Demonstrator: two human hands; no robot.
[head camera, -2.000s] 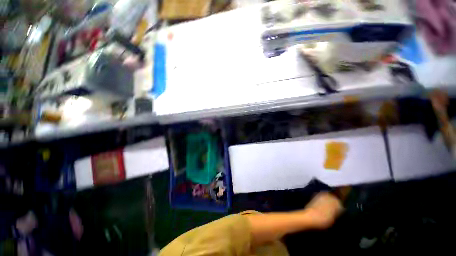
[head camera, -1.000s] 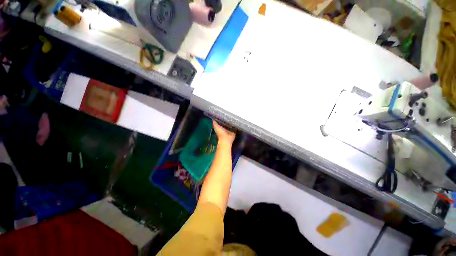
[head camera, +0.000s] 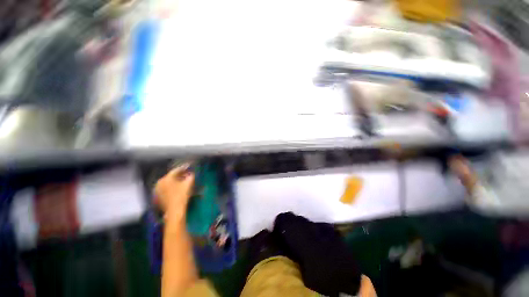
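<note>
My left hand (head camera: 174, 188) is over the left side of the teal basket (head camera: 202, 200), fingers bent. Blur hides whether it holds anything. The teal basket sits in a blue basket (head camera: 231, 255) with small mixed scraps. A black garment (head camera: 316, 249) lies bunched at the bottom centre, over the wearer's lap area. A small part of my right hand (head camera: 366, 287) shows at the bottom edge beside the black garment, and its fingers are hidden. A small mustard piece (head camera: 351, 189) lies on the white bench (head camera: 290, 197).
A white sewing table (head camera: 232, 75) spans the top, with a blurred sewing machine (head camera: 406, 58) and dark-handled shears (head camera: 362, 110) at right. Another person's hand (head camera: 464, 174) reaches in at the far right. A red-framed item (head camera: 57, 210) lies on the left bench.
The view has turned and shifted. My left hand has moved from the basket's right, by the table edge, to its left side. Part of my right hand now shows at the bottom.
</note>
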